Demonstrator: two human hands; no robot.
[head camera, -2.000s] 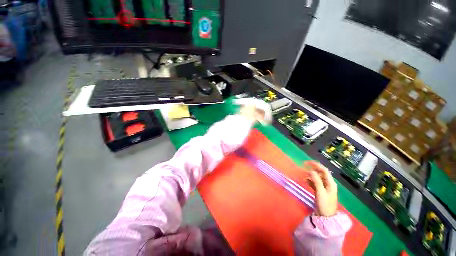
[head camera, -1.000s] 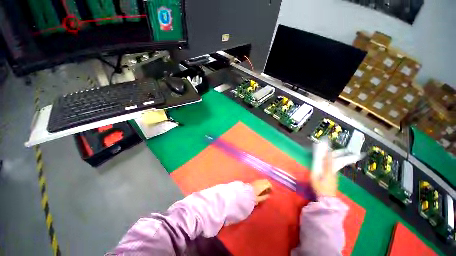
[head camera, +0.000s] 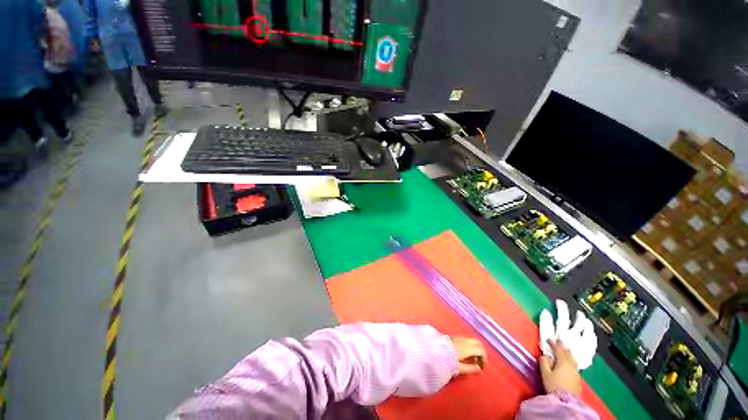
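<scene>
My right hand (head camera: 561, 371) is at the lower right, over the edge of the red mat (head camera: 385, 287). It grips a white knitted glove (head camera: 572, 335), whose fingers spread out above my hand. My left hand (head camera: 470, 355) is low over the red mat, left of my right hand, with its fingers curled. Nothing shows in it, but its palm is hidden. A bundle of long, thin, translucent purple tubes (head camera: 467, 308) lies diagonally across the mat, its near end close to my right wrist.
Green boards (head camera: 546, 243) with yellow parts sit in dark carriers along the right. A keyboard (head camera: 262, 151) and mouse (head camera: 371, 150) are on a shelf below a monitor (head camera: 279, 41). A black box (head camera: 244, 208) with red contents is below the shelf. People (head camera: 123, 45) stand at the upper left.
My left hand has drawn back from the far end of the bench to the red mat. My right hand, free at first, has taken hold of a white glove, now spread out.
</scene>
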